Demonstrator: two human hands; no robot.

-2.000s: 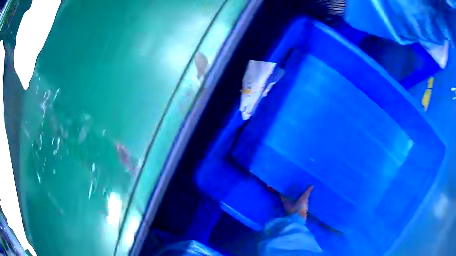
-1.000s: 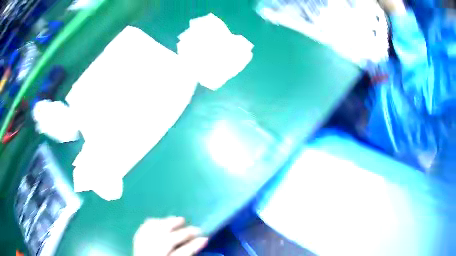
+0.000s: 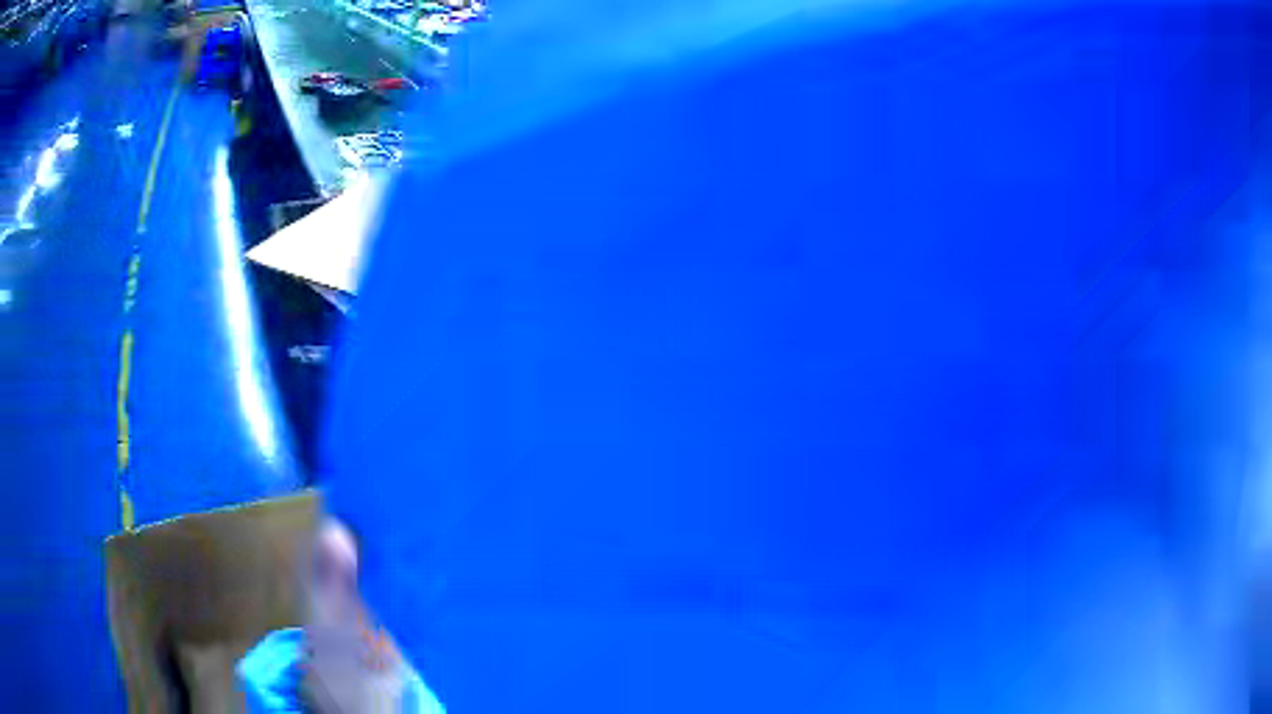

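Note:
A large bright blue bin or tray (image 3: 781,349), blurred and very close, fills the middle and right of the head view. Its near-vertical left edge curves down to the lower left. My left hand (image 3: 339,614), bare and blurred, is at that lower left edge and appears to grip it, with light blue sleeve around the wrist. Its fingertips are partly hidden. My right hand is not in view.
A brown cardboard box (image 3: 209,572) stands at lower left, beside my hand. Blue floor (image 3: 188,405) with a yellow line runs up the left. A white sheet (image 3: 328,244) juts out beside the blue bin or tray, below a green bench (image 3: 318,119).
The view has swung from the green bench with white sheets to the floor side. The blue bin or tray now stands raised close before me, covering most of the view.

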